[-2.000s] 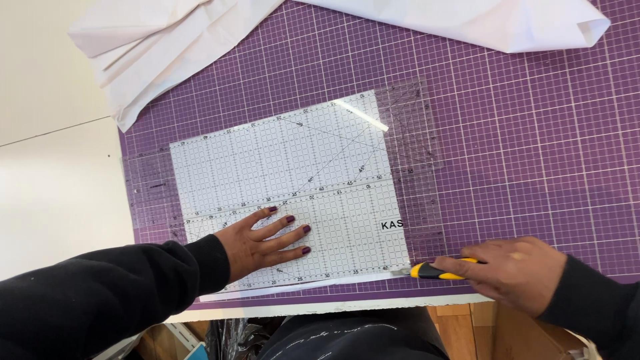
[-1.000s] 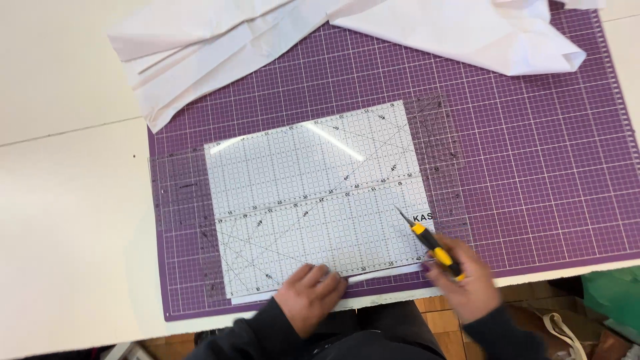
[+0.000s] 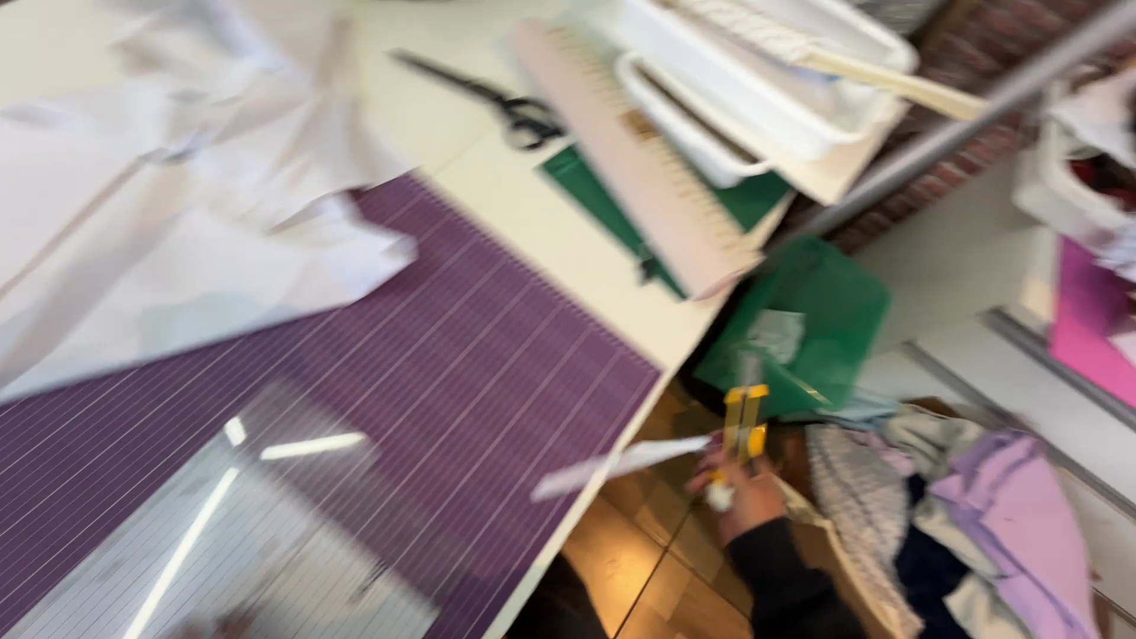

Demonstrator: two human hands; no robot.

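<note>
My right hand (image 3: 744,497) is past the table's right edge, closed on a yellow and black utility knife (image 3: 745,417) with its blade end up. A thin white strip (image 3: 635,460) runs from that hand back over the edge of the purple cutting mat (image 3: 497,355). The clear quilting ruler (image 3: 293,524) lies at the lower left over white material. White fabric (image 3: 177,213) is bunched on the upper left of the mat. Blur softens the view. My left hand cannot be made out; a faint dark shape at the bottom of the ruler is unclear.
Black-handled scissors (image 3: 497,98), a pale ruler (image 3: 630,160) and white trays (image 3: 745,71) lie at the table's far side. Below the right edge are a green bin (image 3: 799,328) and heaped fabric scraps (image 3: 1003,515). A metal rail (image 3: 958,115) crosses the upper right.
The view has swung far to the right. My right hand, with the knife, has moved from beside the ruler out past the table edge, and a white strip now trails from it.
</note>
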